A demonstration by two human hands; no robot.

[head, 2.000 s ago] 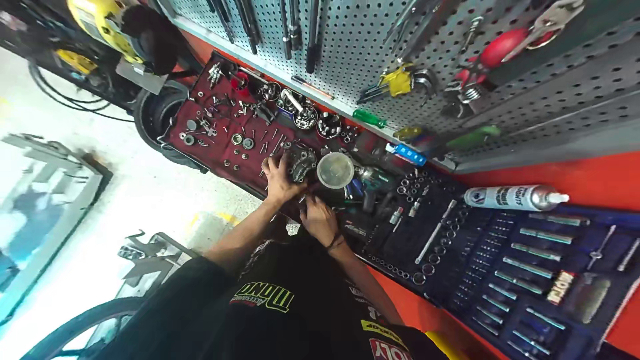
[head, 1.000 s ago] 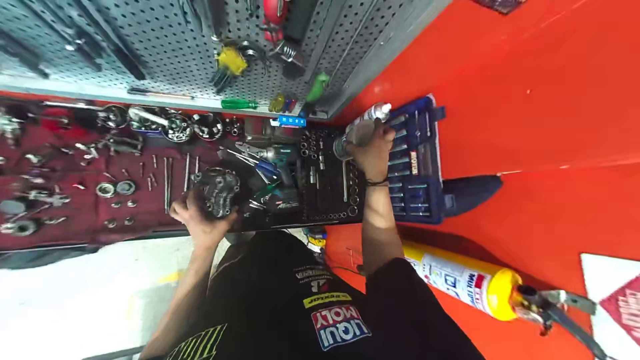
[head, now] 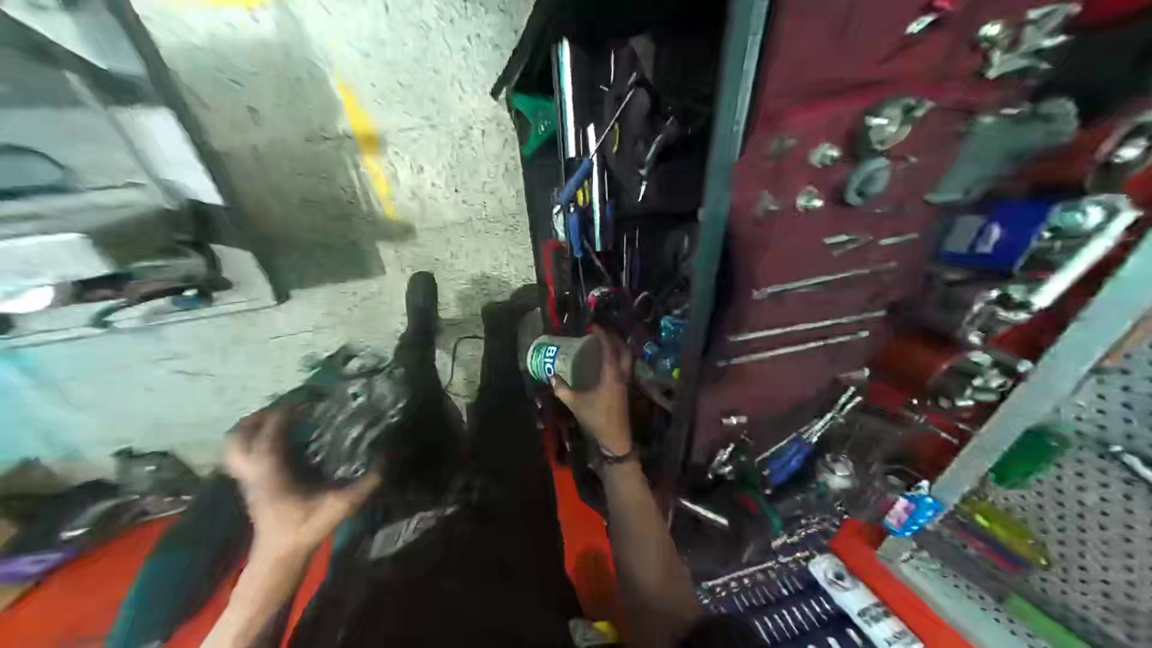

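Note:
My left hand point(head: 288, 486) is curled around a dark metal engine part point(head: 353, 427), its outline blurred by motion. To its right, my right hand point(head: 605, 396) grips a round plastic tub point(head: 567, 360) that bears green and blue print and is tipped on its side. Both hands are in front of my dark-clothed body, away from the workbench top. The tub is beside an open tool drawer point(head: 630, 207) with screwdrivers and pliers.
On the right, the maroon bench top point(head: 810, 252) carries gears, bolts and rods. A socket set point(head: 783, 603) and a spray can point(head: 862, 598) lie at lower right, near the pegboard point(head: 1102, 459). The drawer juts out over the concrete floor point(head: 450, 108); a vehicle stands at left.
The view has turned strongly. My left hand has carried the metal part off the bench, and my right hand, near the spray can a second ago, now holds the tub. An open drawer now shows.

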